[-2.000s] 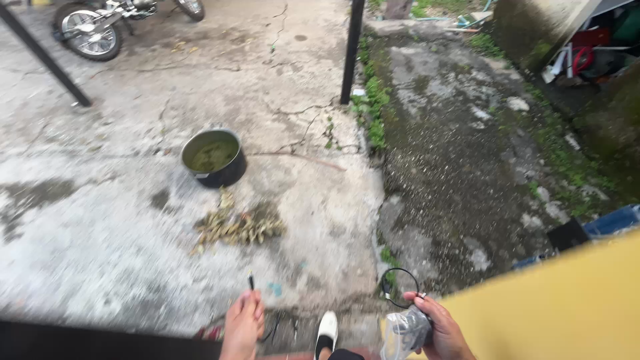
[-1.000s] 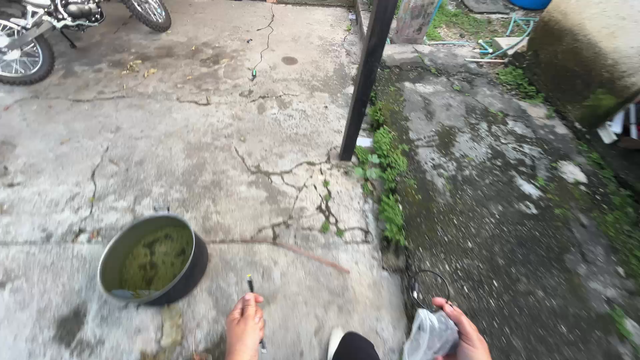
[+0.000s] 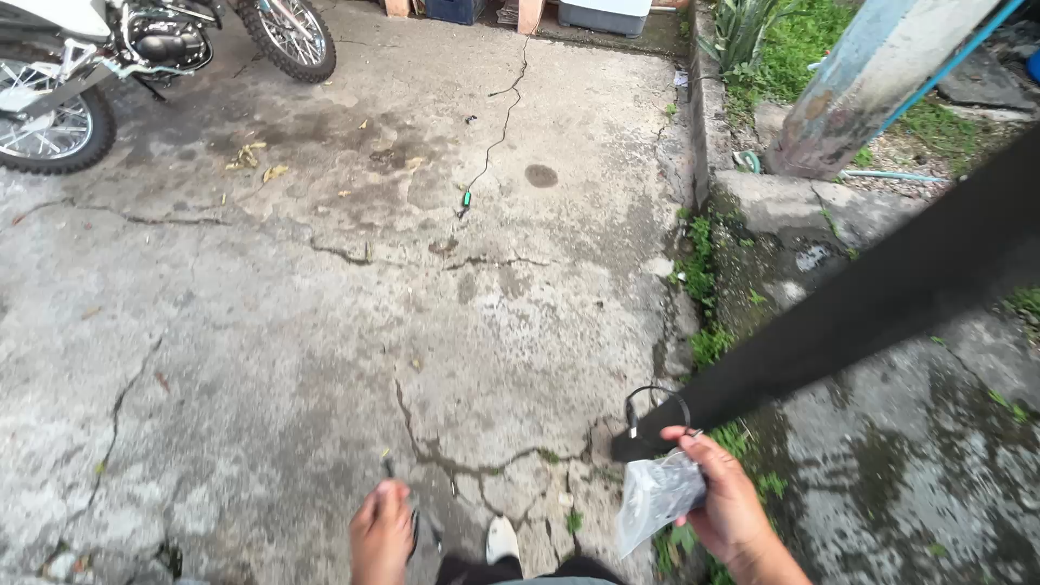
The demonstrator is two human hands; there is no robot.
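My left hand (image 3: 382,532) is closed on a thin black cable, whose dark tip sticks up above the fingers and a loop of which hangs beside them. My right hand (image 3: 723,504) pinches a clear plastic bag (image 3: 658,497) with small contents that I cannot make out. From the same fingers curves a short black cable (image 3: 650,390) with a small metal plug at its end. Farther ahead on the concrete lies another thin black cable (image 3: 508,122) with a bright green piece (image 3: 466,198) near its close end.
A dark post (image 3: 812,325) slants across the right side, close to my right hand. A motorcycle (image 3: 154,49) stands at the upper left. Cracks run through the concrete, with weeds (image 3: 711,345) along its right edge. A painted pillar (image 3: 861,89) and containers (image 3: 605,16) stand at the back.
The view has moved forward over the concrete; the pot seen earlier at the left is out of view. Both hands keep hold of their things, and the cable with the green piece now shows larger ahead.
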